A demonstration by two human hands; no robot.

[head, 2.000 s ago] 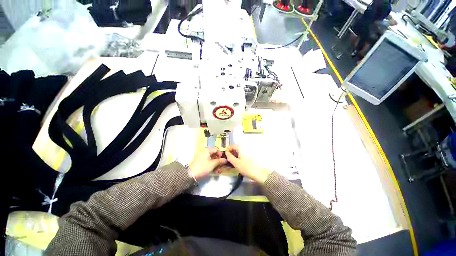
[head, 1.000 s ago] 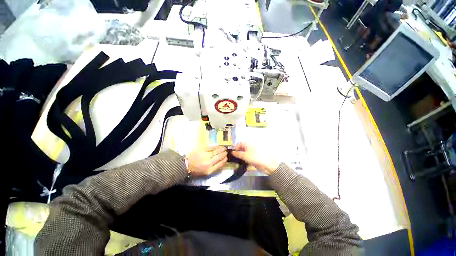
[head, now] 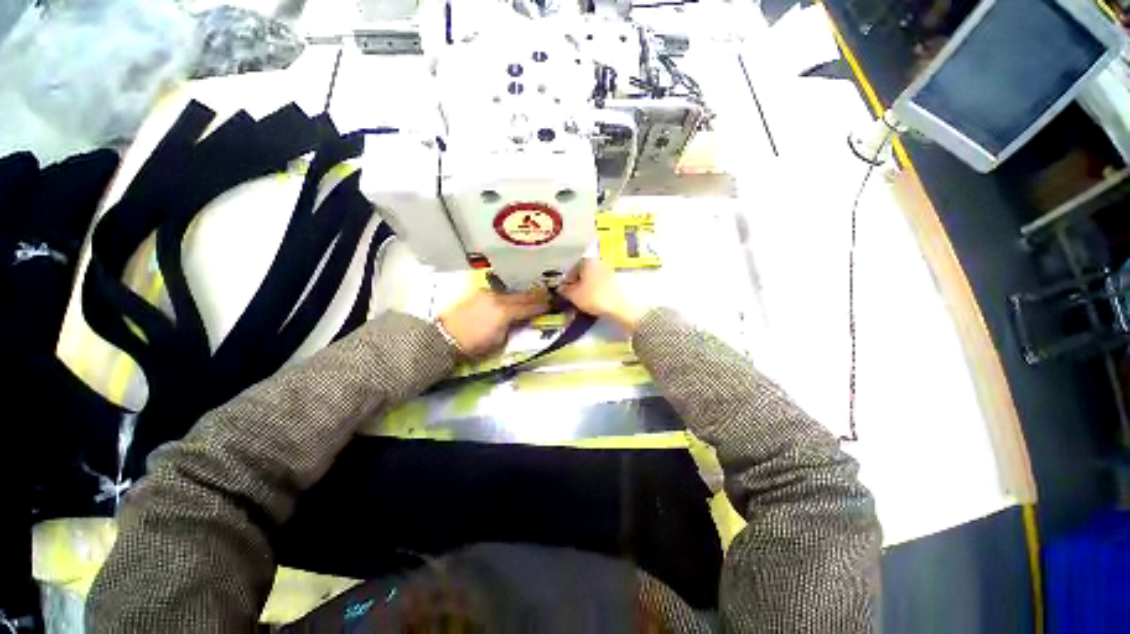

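The white sewing machine head [head: 514,186] with a round red logo stands in front of me. My left hand [head: 486,320] and my right hand [head: 597,294] meet right under it, fingertips together on a black fabric band [head: 564,343]. The band curves from the fingertips down and left over the shiny machine bed [head: 545,412]. The machine head and my fingers hide the needle and the band's end. The yellow attachment [head: 628,240] lies just right of the head.
Black bands [head: 236,334] fan out on the table at left. Tied black bundles [head: 43,310] lie at far left, a clear plastic bag [head: 93,62] at upper left. A black stack [head: 496,502] lies along the front edge. A screen [head: 1010,74] and a thin cable [head: 853,285] are at right.
Both hands have moved forward, from in front of the machine head to right under it, with the band. The view has shifted, and the machine head looks closer.
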